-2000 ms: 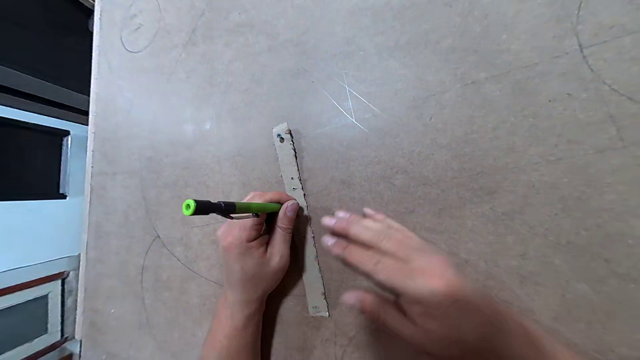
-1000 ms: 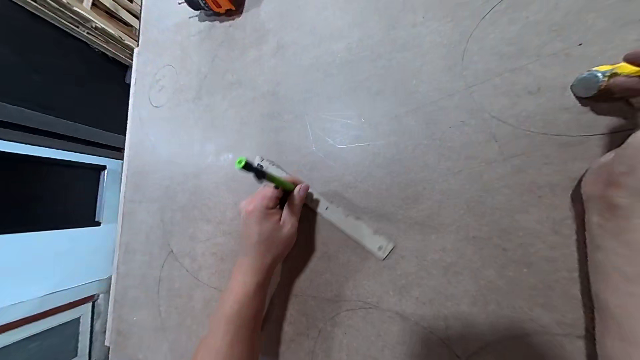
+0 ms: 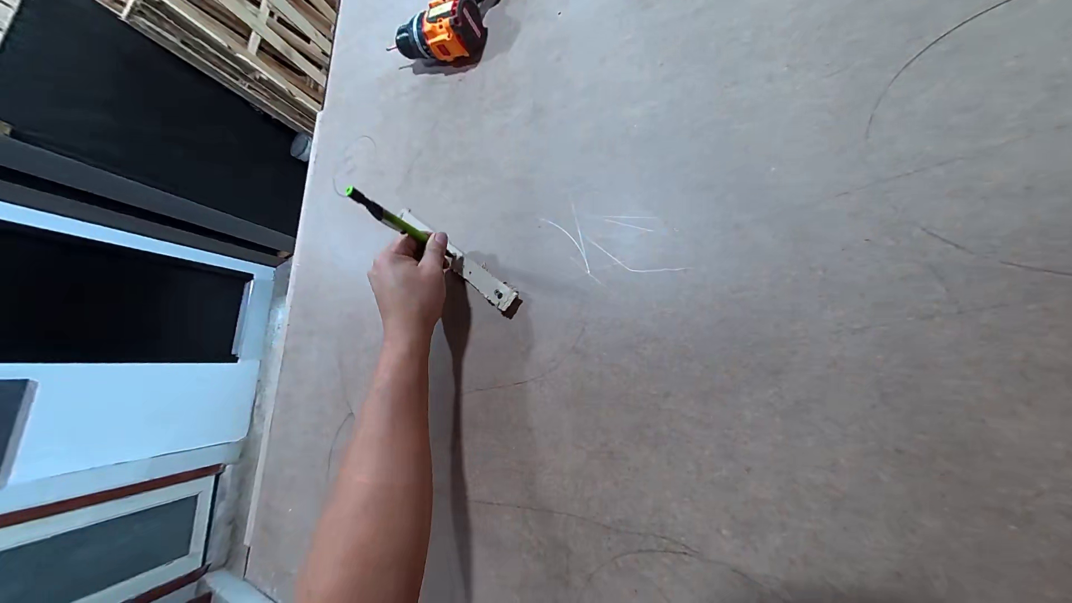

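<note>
My left hand (image 3: 410, 280) is closed around a green and black pen-like marking tool (image 3: 387, 216) and a narrow pale strip (image 3: 486, 283) with small holes. The tool points up and left, its bright green end away from the fingers. The strip slants down to the right, its lower end casting a shadow on the large grey-brown board (image 3: 670, 402). Whether the strip touches the board I cannot tell. White scratch-like lines (image 3: 586, 247) lie on the board to the right of the strip. My right hand is out of view.
An orange and black cordless drill (image 3: 448, 33) lies on the board near the top. Thin dark curved lines mark the surface. Stacked wooden slats (image 3: 251, 42) stand beyond the board's left edge (image 3: 293, 276), above a black panel (image 3: 142, 109) and framed panels.
My right hand, beside the strip at first and then at the far right near a yellow-handled tool, has left the view. The strip has been turned and moved with my left hand. The view has shifted.
</note>
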